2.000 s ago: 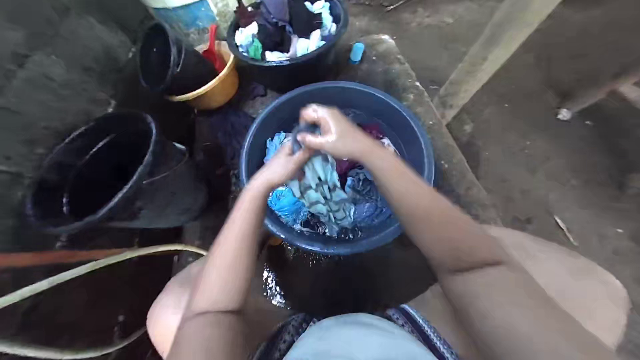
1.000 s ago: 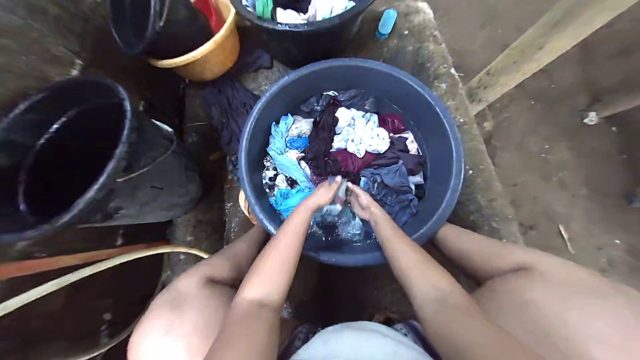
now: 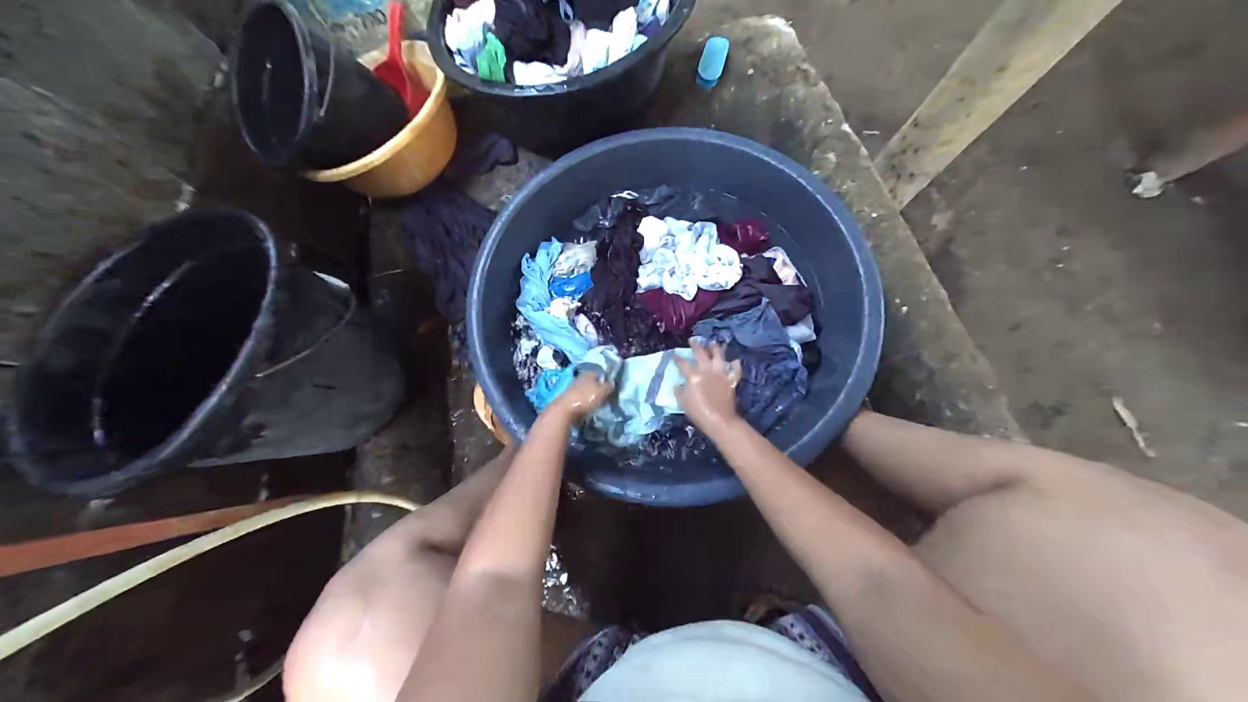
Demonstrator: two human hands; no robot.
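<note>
A large dark blue plastic basin (image 3: 863, 292) holds wet clothes in water. Near its front side, a pale green cloth with grey stripes (image 3: 639, 390) is stretched between my hands. My left hand (image 3: 588, 390) grips its left end, beside a light blue garment (image 3: 542, 302). Its right end is in my right hand (image 3: 709, 380), next to a dark grey-blue garment (image 3: 770, 361). Behind the hands lie a white patterned cloth (image 3: 687, 255), a maroon cloth (image 3: 678, 310) and dark garments.
Behind stands a black tub (image 3: 585, 107) of clothes. At the left are a large black bucket (image 3: 331, 390), a yellow bucket (image 3: 419, 146) with a red dipper (image 3: 395, 68), a smaller black bucket (image 3: 341, 107) and a pale hose (image 3: 195, 551). A blue brush-like object (image 3: 713, 60) lies on the concrete slab (image 3: 936, 351).
My hands, close together one second ago, have moved apart with the pale green cloth spread between them. Two seconds ago they held it bunched above the basin.
</note>
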